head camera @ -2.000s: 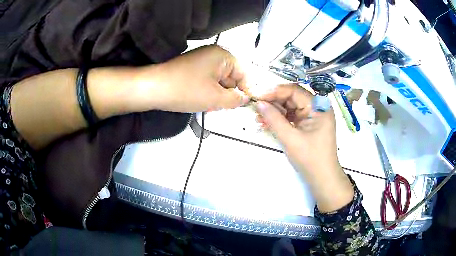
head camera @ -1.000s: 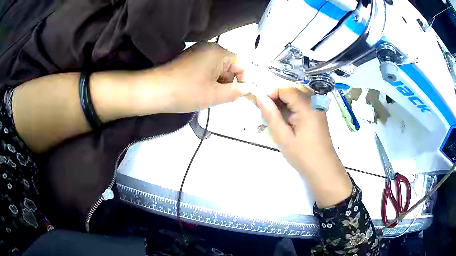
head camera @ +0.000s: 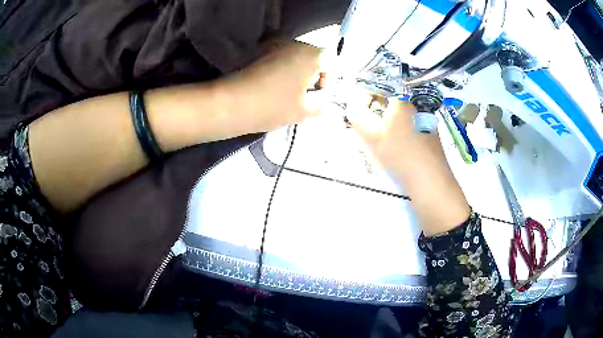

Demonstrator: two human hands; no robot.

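My left hand [head camera: 291, 86] and my right hand [head camera: 383, 129] meet under the head of the white sewing machine [head camera: 423, 39], by the needle area. The fingertips are washed out by glare, so what they hold cannot be made out. A dark cord [head camera: 274, 191] runs down from beside my left hand over the table's front edge, and another stretch crosses towards the right, passing behind my right wrist. The dark brown garment [head camera: 132, 231] fills the left side, its toothed zipper edge [head camera: 182, 231] curving along the table.
Red-handled scissors [head camera: 527, 254] lie at the right of the white table [head camera: 330, 231]. A blue tool [head camera: 463, 135] and beige scraps [head camera: 499, 129] lie behind the machine head. A measuring tape [head camera: 317, 285] runs along the front edge.
Both hands have moved up and closer to the needle area. The garment's zipper edge and the hanging cord have shifted to the right.
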